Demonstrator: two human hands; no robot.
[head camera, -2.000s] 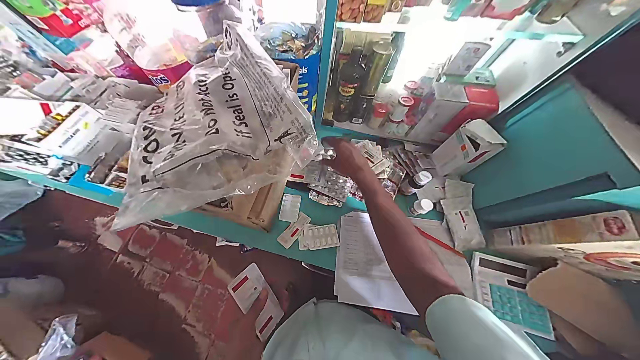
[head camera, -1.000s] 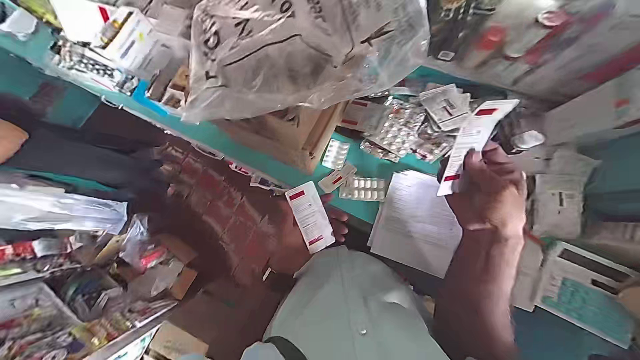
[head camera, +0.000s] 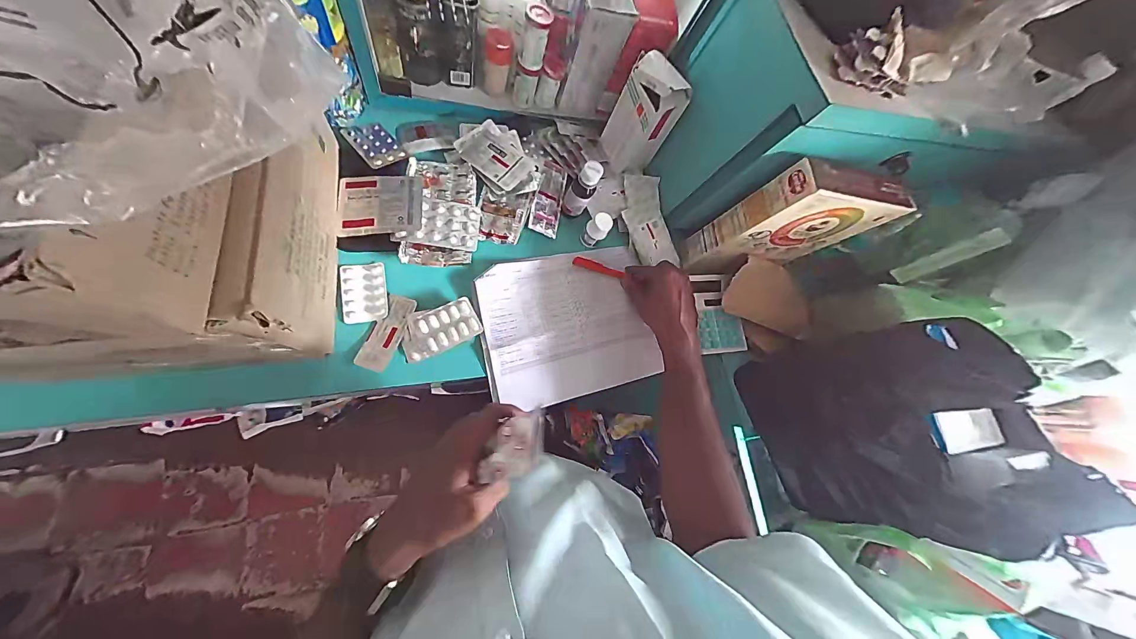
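My left hand (head camera: 457, 484), low in front of my shirt, is closed around a blister pack (head camera: 515, 446) that looks blurred. At the right edge of a printed paper sheet (head camera: 568, 328), my right hand (head camera: 661, 297) grips a red pen (head camera: 598, 266) whose end points left over the paper. Left of the sheet, several tablet blister packs (head camera: 442, 329) lie on the teal counter (head camera: 417, 377). Behind them is a pile of more blister packs (head camera: 444, 222), with a dark bottle with a white cap (head camera: 583, 188) and a small white bottle (head camera: 597, 229) beside it.
A cardboard box (head camera: 275, 257) under a large clear plastic bag (head camera: 160, 106) occupies the left of the counter. A glass cabinet with bottles (head camera: 497, 62) stands at the back, beside a white carton (head camera: 646, 111). To the right are a printed box (head camera: 799, 213) and a black bag (head camera: 879, 426).
The white and red cards seen in both hands one second ago are no longer in them. My right hand has come to the paper and holds the pen; my left now holds a blister pack.
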